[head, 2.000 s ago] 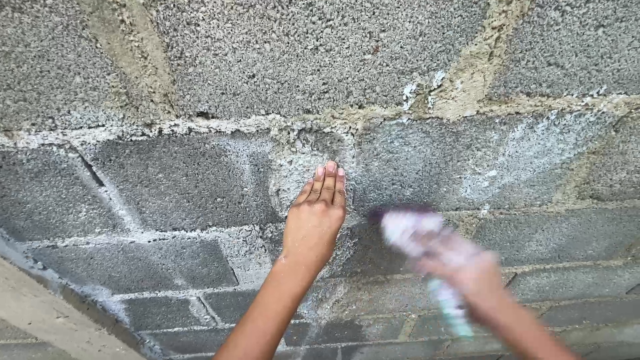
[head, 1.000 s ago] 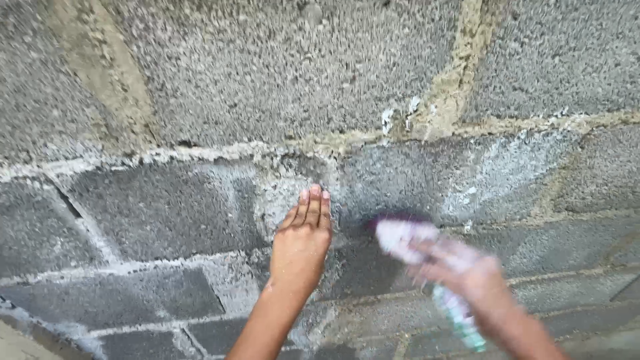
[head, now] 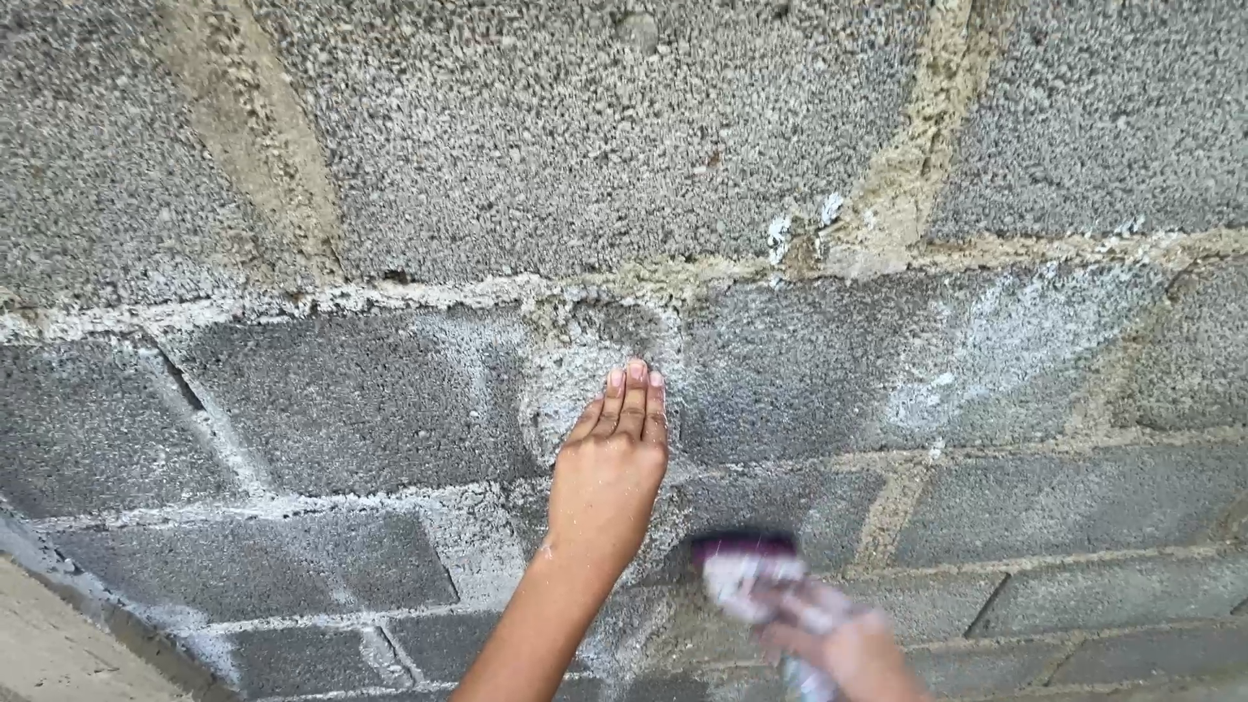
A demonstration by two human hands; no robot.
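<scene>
My left hand rests on the concrete block wall, fingers together and pointing up over a rough patch of pale mortar. It holds nothing. Lower and to the right, my right hand is blurred by motion and grips a whitish object with a dark purple edge, seemingly a brush, which is at the wall's surface. Its exact kind is too blurred to tell. White residue marks the blocks at the upper right.
Rough mortar joints run between the grey blocks, with a narrow gap in a joint at the left. A pale concrete ledge or beam crosses the lower left corner.
My right hand and the object in it have moved down the wall. My left hand stays against the same mortar patch.
</scene>
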